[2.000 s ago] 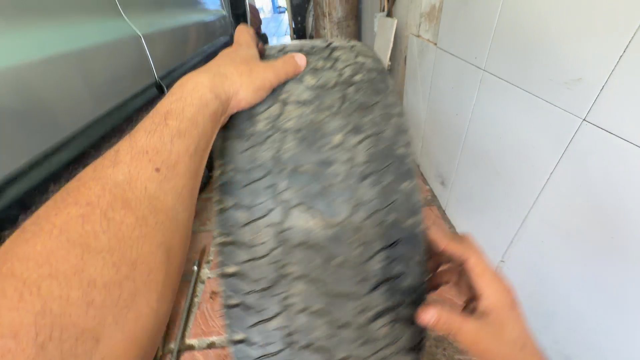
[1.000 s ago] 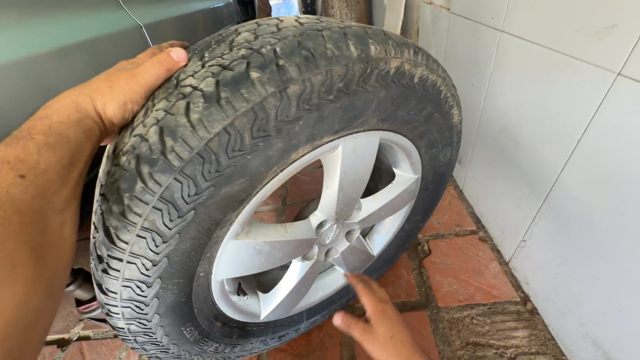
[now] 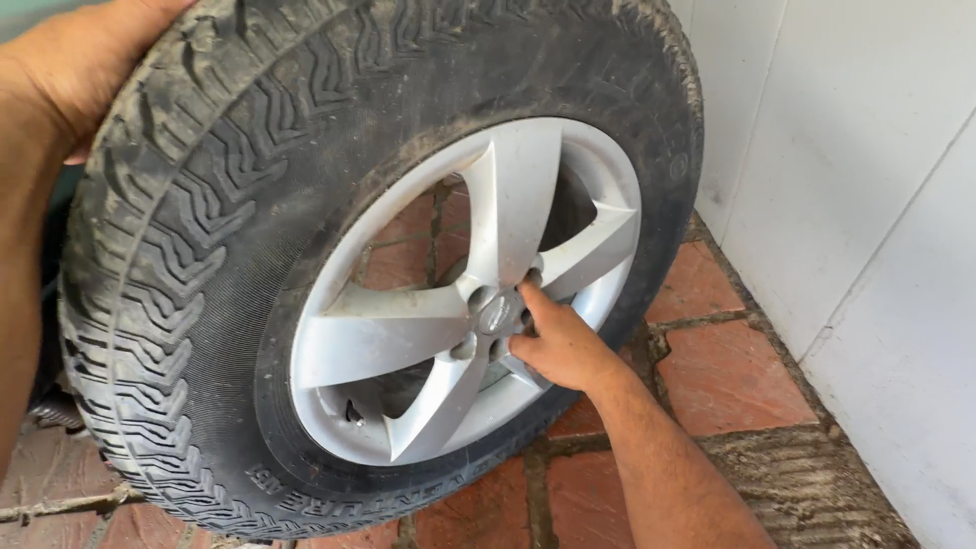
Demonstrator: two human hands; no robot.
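Note:
A car wheel stands tilted on its tread, with a black, dusty tire (image 3: 229,305) around a silver five-spoke alloy rim (image 3: 522,198). At the upper left, my left hand (image 3: 99,61) rests against the tread, its fingertips partly cut off by the frame edge. The fingers of my right hand (image 3: 560,339) touch the hub area beside the center cap (image 3: 499,313), with the index finger at a lug hole and the thumb lower down. A valve stem with a dark cap (image 3: 353,414) shows inside the rim at lower left.
White tiled wall (image 3: 854,191) rises close on the right. Reddish stone-like floor tiles (image 3: 732,377) with rough joints lie beneath the wheel, with a ridged concrete strip (image 3: 823,473) at lower right. Part of a greenish surface shows at the far upper left.
The wheel has turned from tread-on to showing its rim face. My right hand has moved from beside the tire to the hub. My left hand stays on the tread.

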